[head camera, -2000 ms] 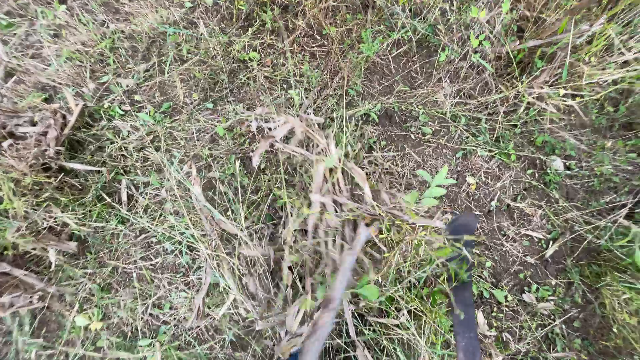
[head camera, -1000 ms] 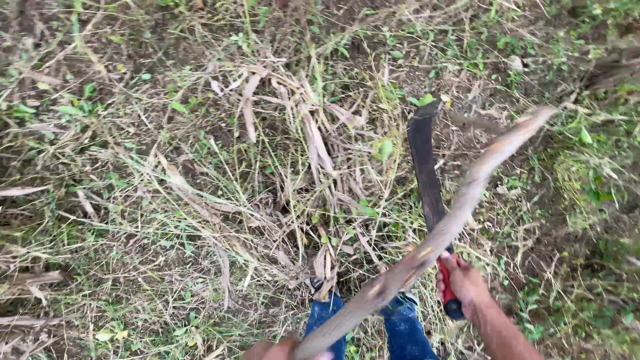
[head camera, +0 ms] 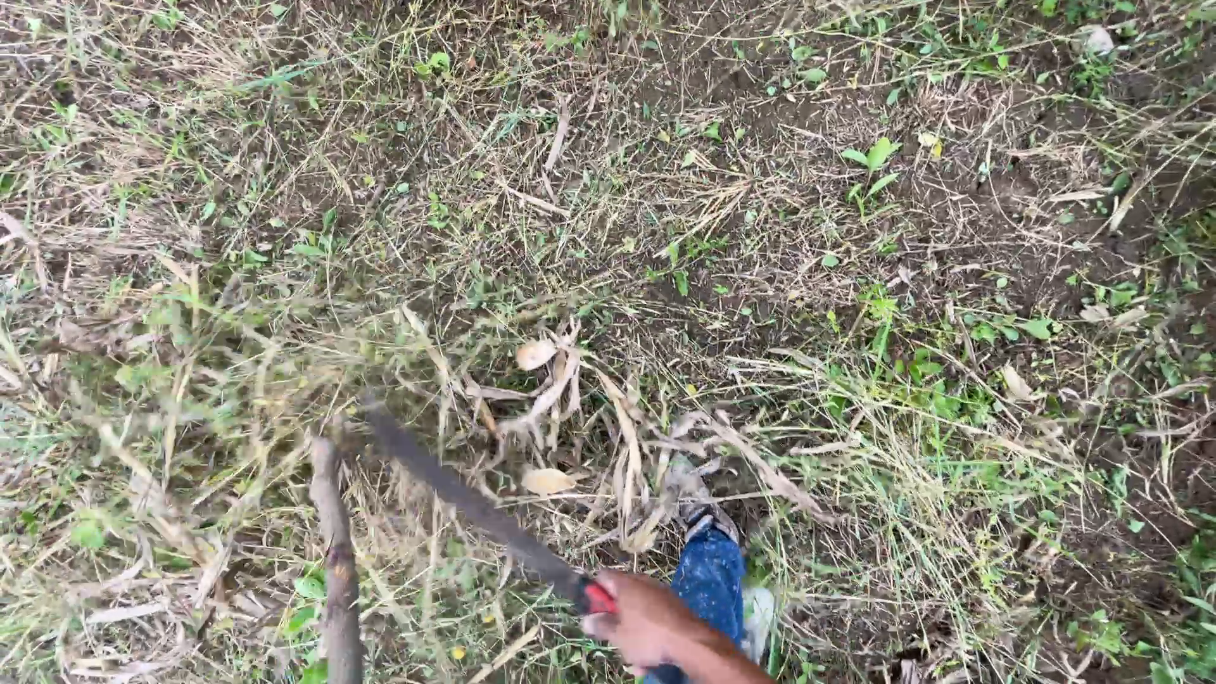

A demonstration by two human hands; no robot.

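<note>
My right hand is closed around the red and black handle of a machete, low in the view. Its dark blade, slightly blurred, points up and left over the dry grass. A wooden stick rises from the bottom edge, left of the blade; its upper end lies near the machete's tip. My left hand is out of the frame, so what holds the stick is hidden. Dry stalks and leaves lie beyond the blade.
One leg in blue jeans with a shoe among the stalks stands beside my right hand. Mixed green and dry grass covers the ground to the right. A small leafy plant grows on bare soil, and a pale stone lies farther off.
The machete and my right hand have swung left, the blade now slanting leftward. The stick, which crossed in front of the machete, now stands at the left. My left hand has left the view.
</note>
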